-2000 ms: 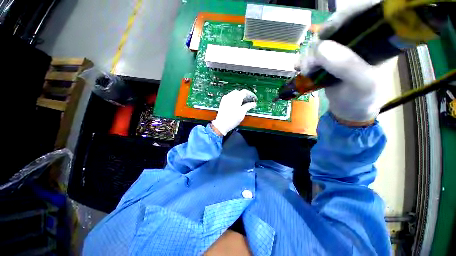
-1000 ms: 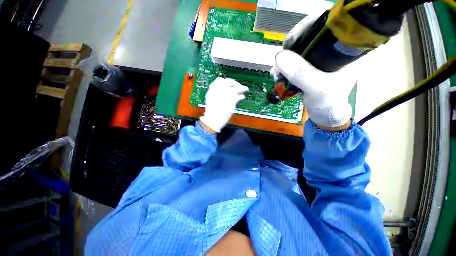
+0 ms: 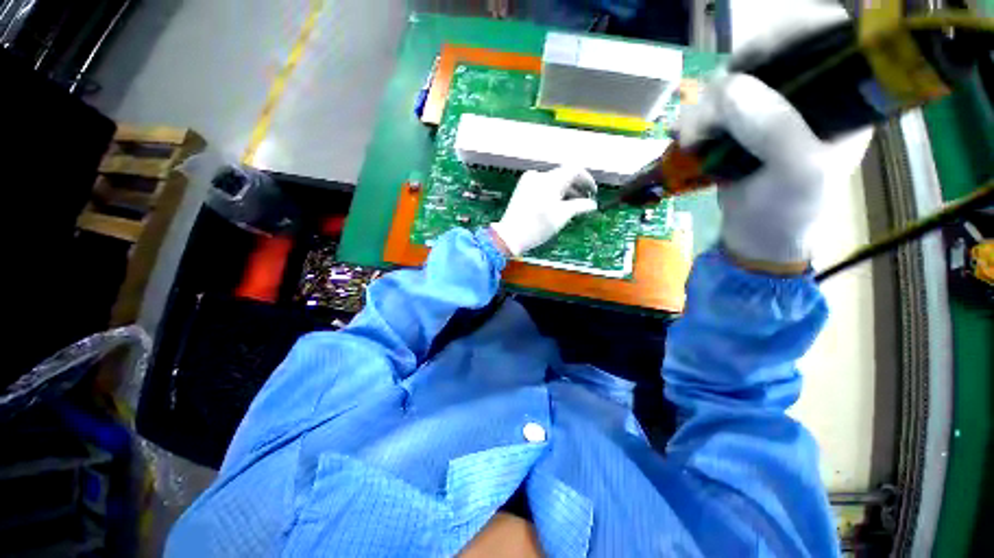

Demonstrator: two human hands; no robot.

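The green circuit board [image 3: 567, 240] lies in the orange jig [image 3: 610, 290]. A long white heat sink [image 3: 545, 144] crosses it, and a large finned heat sink [image 3: 608, 79] stands at its far edge. My right hand [image 3: 768, 164], in a white glove, is closed around the black electric screwdriver [image 3: 812, 82], whose tip points left, low over the board near my left fingertips. My left hand [image 3: 545, 207], also gloved, is over the board just below the long heat sink, thumb and finger nearly together. Whether a screw is between them cannot be told.
A green base plate [image 3: 376, 180] lies under the jig. At the left are a black tray [image 3: 234, 365], shiny screws [image 3: 336, 281] and a red container [image 3: 265, 268]. The screwdriver cable [image 3: 905, 231] runs off right. A pale conveyor strip [image 3: 856, 381] with metal rails is at the right.
My left hand has moved right and up the board towards the screwdriver tip. My right hand has moved right and slightly up with the screwdriver, which is now tilted flatter.
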